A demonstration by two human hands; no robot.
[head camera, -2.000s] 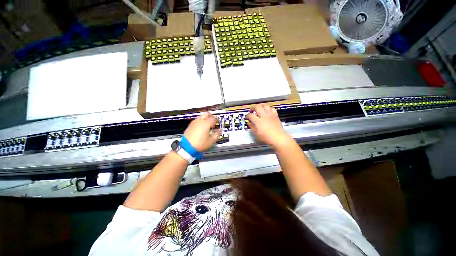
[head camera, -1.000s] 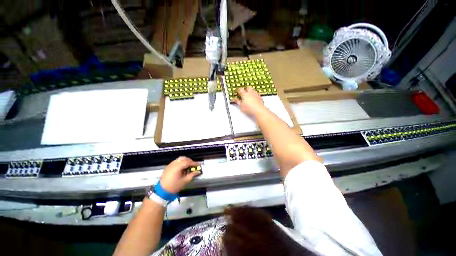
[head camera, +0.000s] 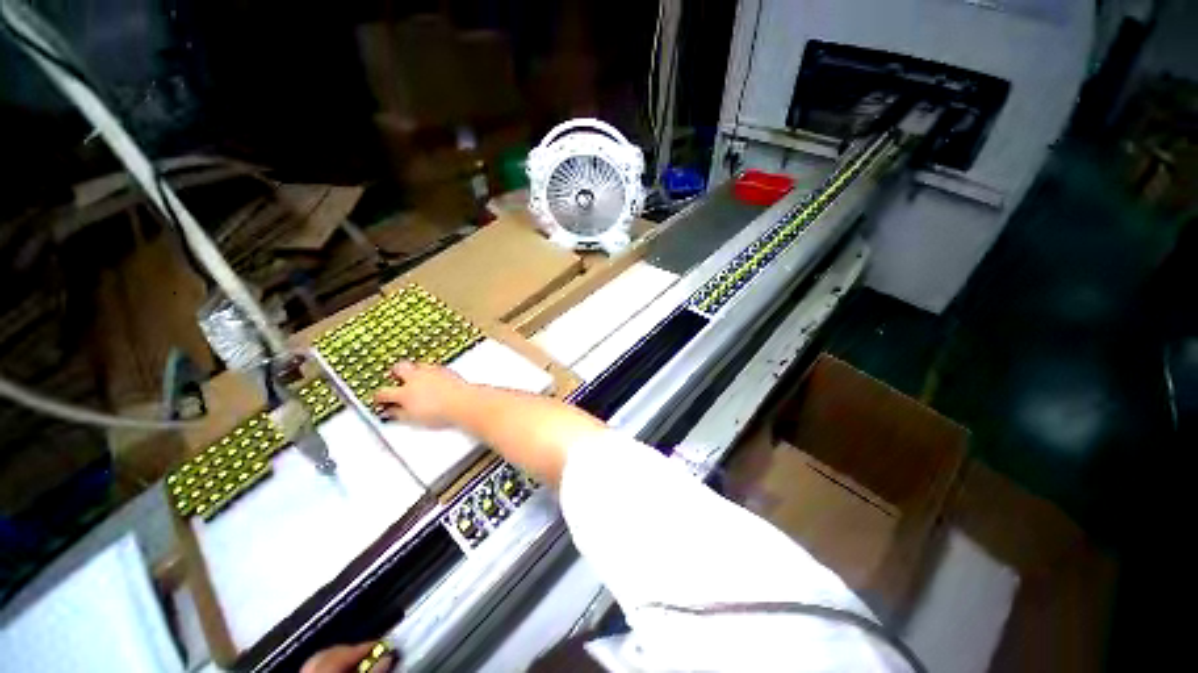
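Note:
My right hand [head camera: 423, 394] is at the front edge of the rows of yellow-topped components [head camera: 394, 326] on the right foam tray [head camera: 512, 368]; whether its fingers grip one is too small to tell. My left hand [head camera: 344, 659] is cut off by the bottom edge, with a yellow-and-black component [head camera: 377, 655] at its fingertips by the rail. A white PCB panel [head camera: 489, 506] lies in the conveyor, partly hidden by my right arm. The second foam tray [head camera: 283, 539] holds more component rows at its back.
A hanging dispensing gun [head camera: 296, 418] points down over the left foam tray. A white fan [head camera: 586, 192] and red bin [head camera: 762, 188] stand behind the line. The conveyor [head camera: 644, 394] runs into a white machine [head camera: 907, 197]. An open carton [head camera: 880, 434] is at right; blank white foam [head camera: 99, 618] at left.
The view has swung right, showing the machine and carton. My right hand has gone from the panel to the components and stays there. My left hand is now mostly out of the picture.

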